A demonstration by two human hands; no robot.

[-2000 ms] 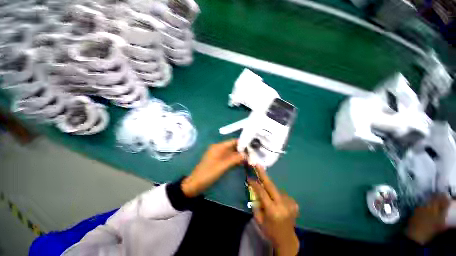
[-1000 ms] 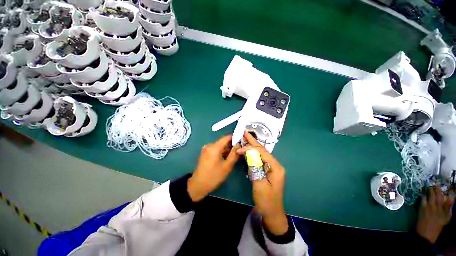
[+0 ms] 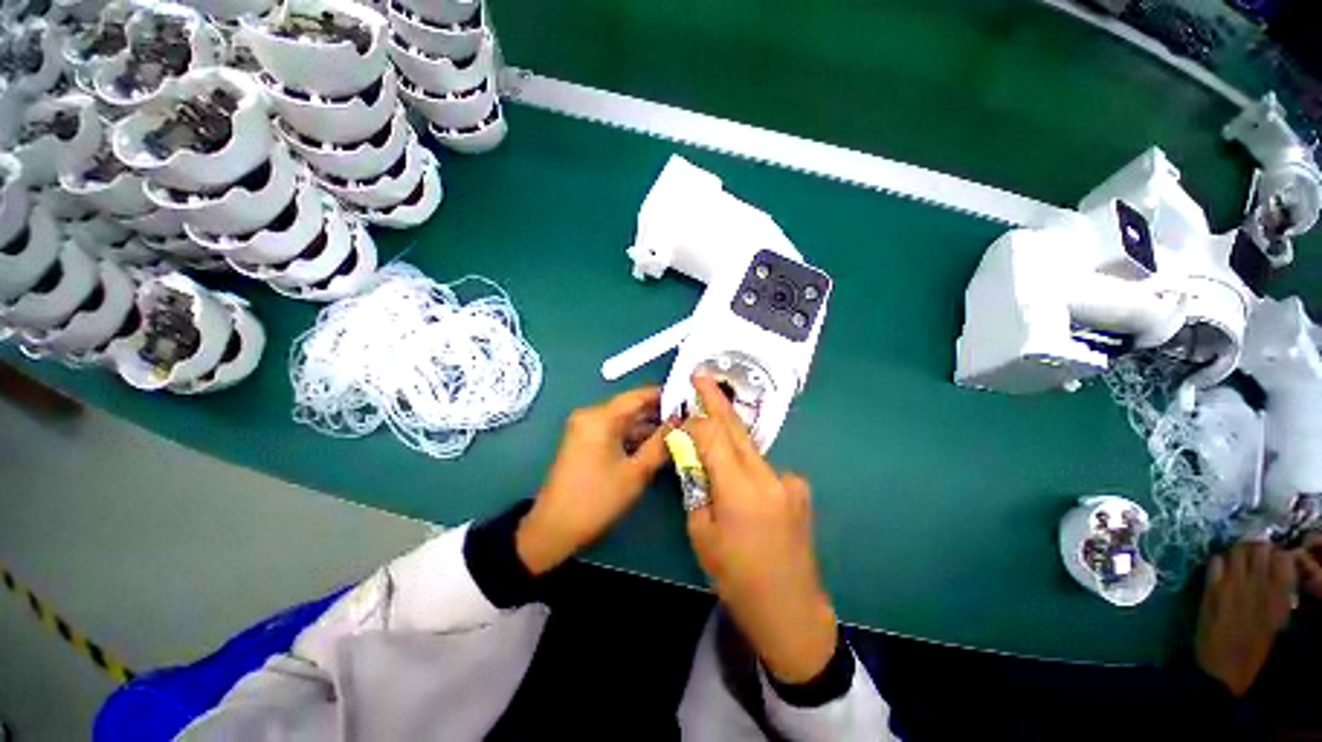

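Note:
A white camera body [image 3: 790, 341] lies on the green bench, its black lens panel [image 3: 780, 296] facing up. Its angular mount [image 3: 703, 225] points to the upper left and a white antenna [image 3: 647, 349] sticks out to the left. My left hand [image 3: 592, 471] is at the lower left edge of the camera's round cavity [image 3: 737, 380], its fingers around a small dark part mostly hidden by them. My right hand [image 3: 751, 536] holds a yellow-handled tool [image 3: 684, 452] with silvery wrap, its fingers over the cavity. The tool's tip and any wires there are hidden.
Stacked white housing covers [image 3: 203, 138] stand at the upper left, beside a tangled pile of white loops [image 3: 418, 363]. Other camera units [image 3: 1073, 297] are at the right. A loose cover with a board [image 3: 1109, 549] lies lower right, near another person's hand [image 3: 1244, 616].
My right hand has turned, and the yellow handle has shifted left and now shows less. Both hands stay at the camera cavity. The whole view has shifted slightly.

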